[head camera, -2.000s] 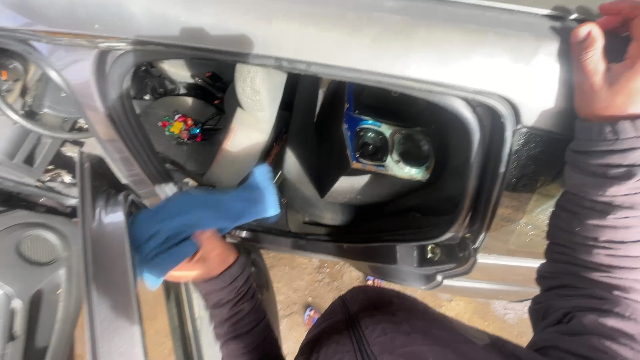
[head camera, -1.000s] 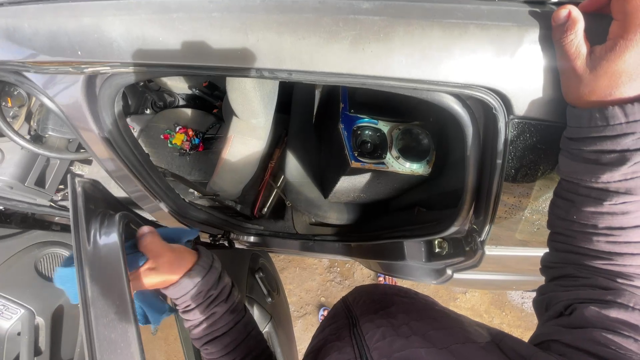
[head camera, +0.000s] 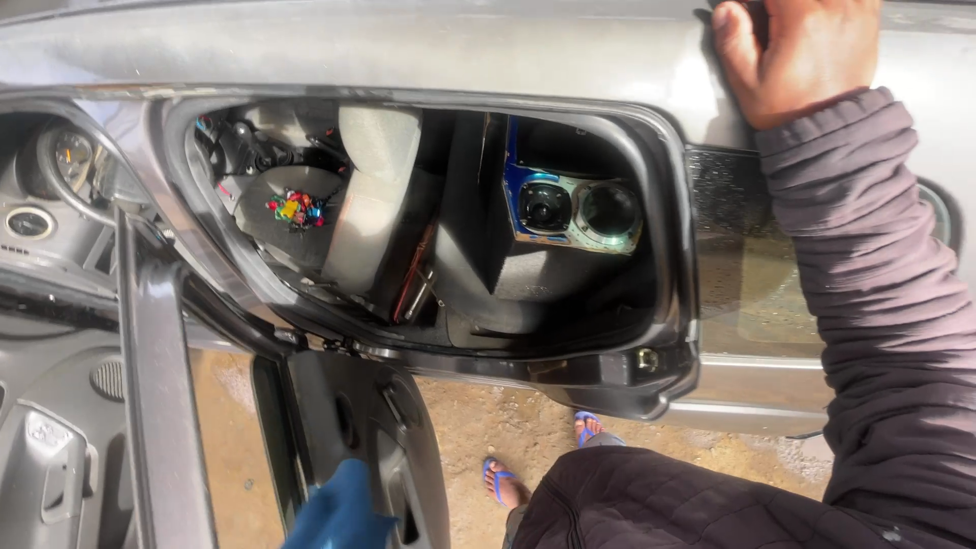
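My right hand [head camera: 801, 53] rests on the grey car roof [head camera: 488, 53] at the upper right, thumb spread from the fingers; the fingertips are cut off by the top edge. A blue cloth [head camera: 341, 507] shows at the bottom, in front of the inner panel of the open car door [head camera: 389, 450]. My left hand is hidden or out of the frame below it. The window frame of that door [head camera: 156, 366] stands to the left of the cloth.
Through the doorway show a front seat [head camera: 374, 198], a cluster of small colourful objects [head camera: 296, 208] and a speaker box [head camera: 572, 210] in the rear. The steering wheel [head camera: 65, 183] is at the left. My feet in blue flip-flops [head camera: 503, 484] stand on wet, sandy ground.
The blue cloth has moved from the door's window frame down to the bottom edge. My left hand, seen holding it before, has left view. My right hand stays on the roof.
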